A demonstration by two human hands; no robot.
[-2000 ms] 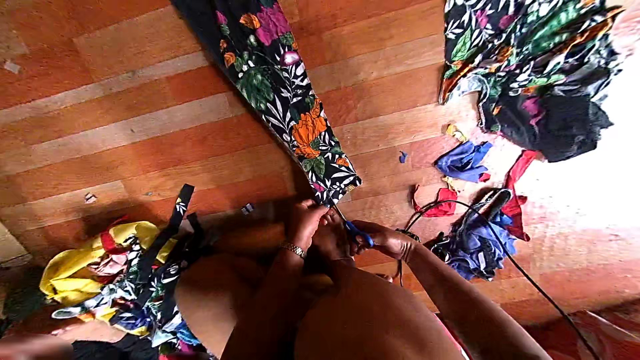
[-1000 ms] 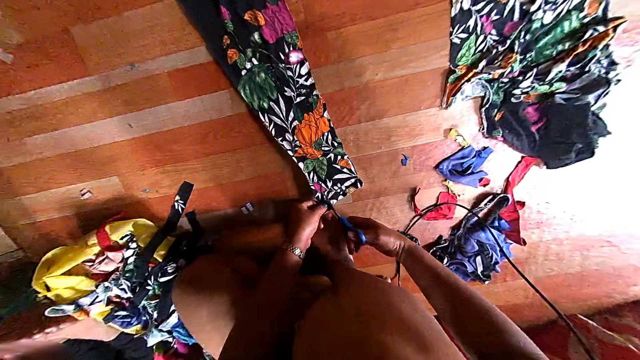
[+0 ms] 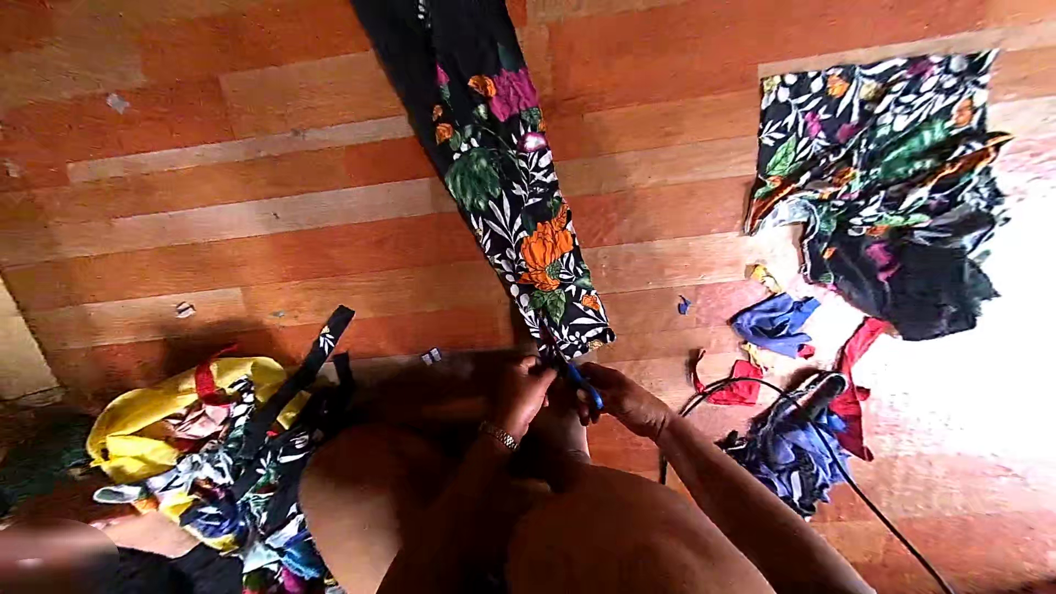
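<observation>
A long piece of black fabric with a floral print (image 3: 528, 206) lies flat on the floor, running from the top edge down to my hands. My left hand (image 3: 526, 392), with a metal band at the wrist, grips the near end of this fabric. In my right hand (image 3: 623, 398) is a pair of scissors with blue handles (image 3: 585, 388). The scissors' blades are at the fabric's near edge, close to my left fingers. Whether the blades are apart is too small to tell.
Crumpled floral fabric (image 3: 874, 165) lies at the upper right. Below it are blue scraps (image 3: 775, 323), a red scrap (image 3: 737, 386), a bluish cloth bundle (image 3: 796, 450) and a black cable (image 3: 883, 507). Yellow cloth (image 3: 132, 455) and mixed fabric pieces lie at the lower left.
</observation>
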